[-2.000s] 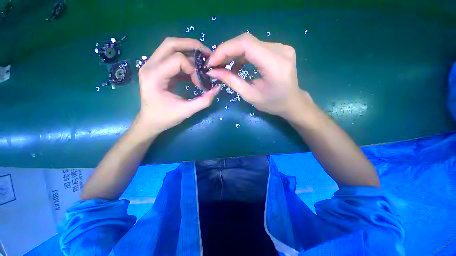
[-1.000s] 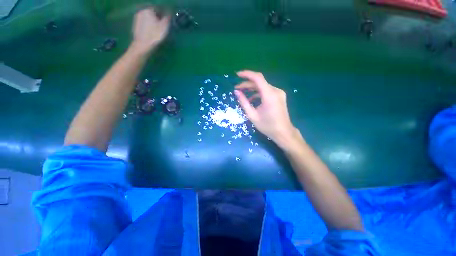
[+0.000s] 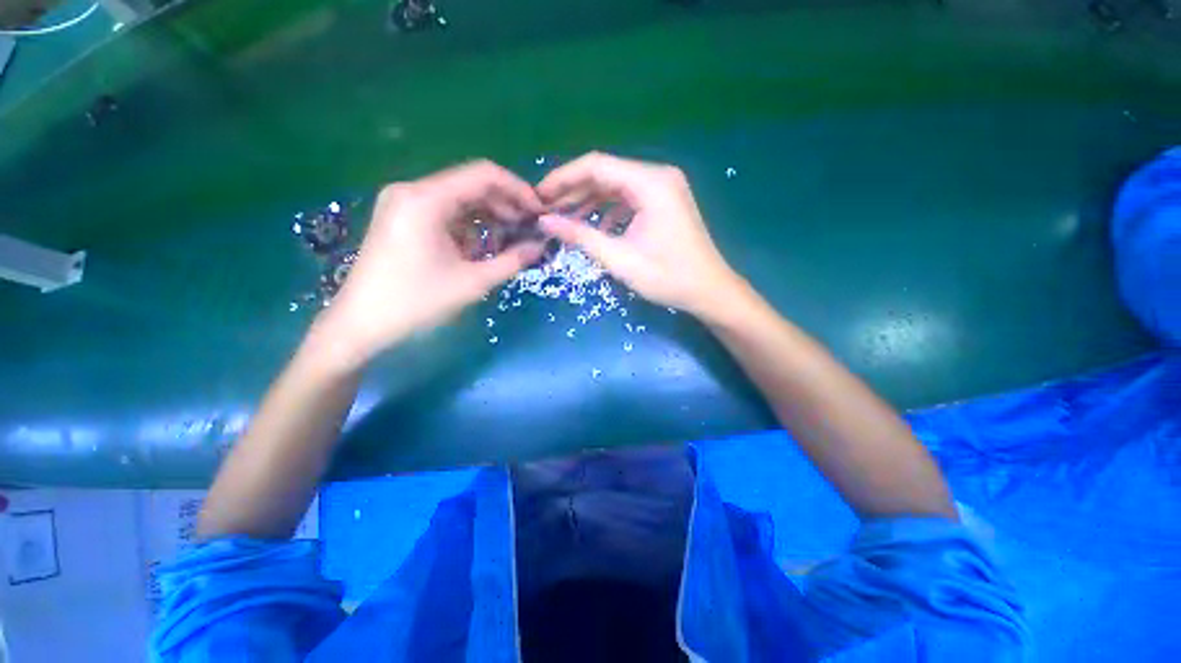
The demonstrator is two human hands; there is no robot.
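My left hand (image 3: 417, 266) is curled above the left side of the clip pile, with a dark round unit (image 3: 522, 232) at its fingertips, mostly hidden and blurred. My right hand (image 3: 663, 244) meets it from the right, thumb and fingers pinched against the unit; whether it holds a clip cannot be seen. Tiny white-silver clips (image 3: 565, 276) lie in a loose pile under and in front of the fingertips, with strays around. Set-aside dark units (image 3: 324, 228) lie left of my left hand, partly covered by it.
Dark line units (image 3: 417, 14) lie along the far green strip. A pale metal bracket (image 3: 45, 263) juts in at the left edge. A printed white carton (image 3: 91, 570) is below the surface at lower left. Another person's blue sleeve (image 3: 1153, 246) is at the right edge.
My left hand has come back from the far strip to the clip pile, now with a dark unit. My right hand has moved left to meet it. The view has shifted.
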